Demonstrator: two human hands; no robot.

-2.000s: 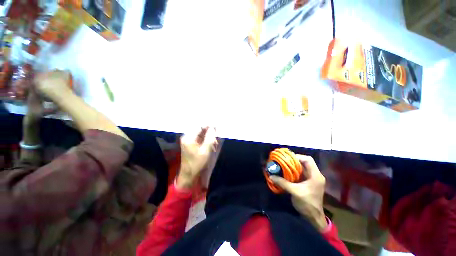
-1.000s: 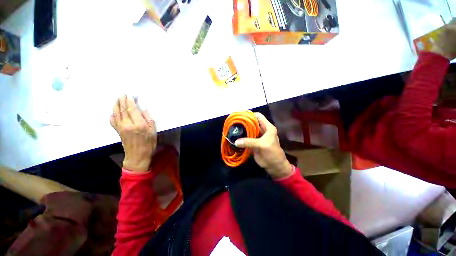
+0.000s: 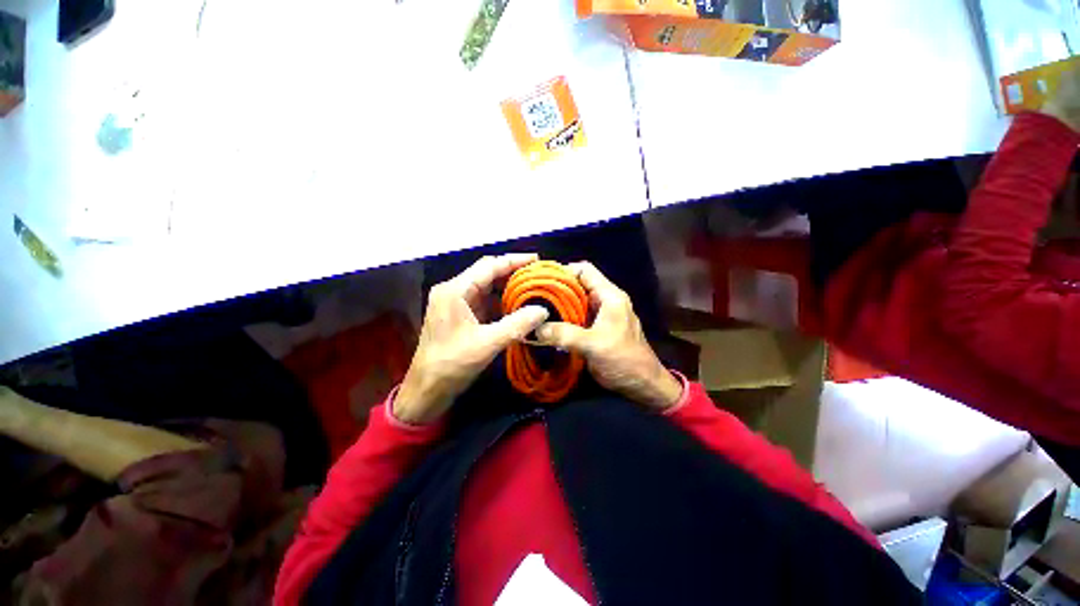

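A coil of orange cord (image 3: 545,289) is held upright over my lap, just off the table's front edge. My left hand (image 3: 460,340) grips its left side, with the thumb laid over the middle. My right hand (image 3: 615,340) grips its right side, with the thumb also at the middle. The two thumbs nearly meet there. The black end fitting (image 3: 550,353) is mostly hidden by the thumbs; only dark parts show in the coil's centre.
The white table (image 3: 344,154) bears an orange QR card (image 3: 545,120), a slim greenish item (image 3: 482,32), another at left (image 3: 37,246), a retail box (image 3: 734,38) and a black phone (image 3: 84,17). People sit on both sides. An open brown carton (image 3: 758,367) stands below.
My left hand has left the table and taken hold of the coil beside my right hand. The thumbs now cover the black fitting. The view has shifted, so the table items sit higher.
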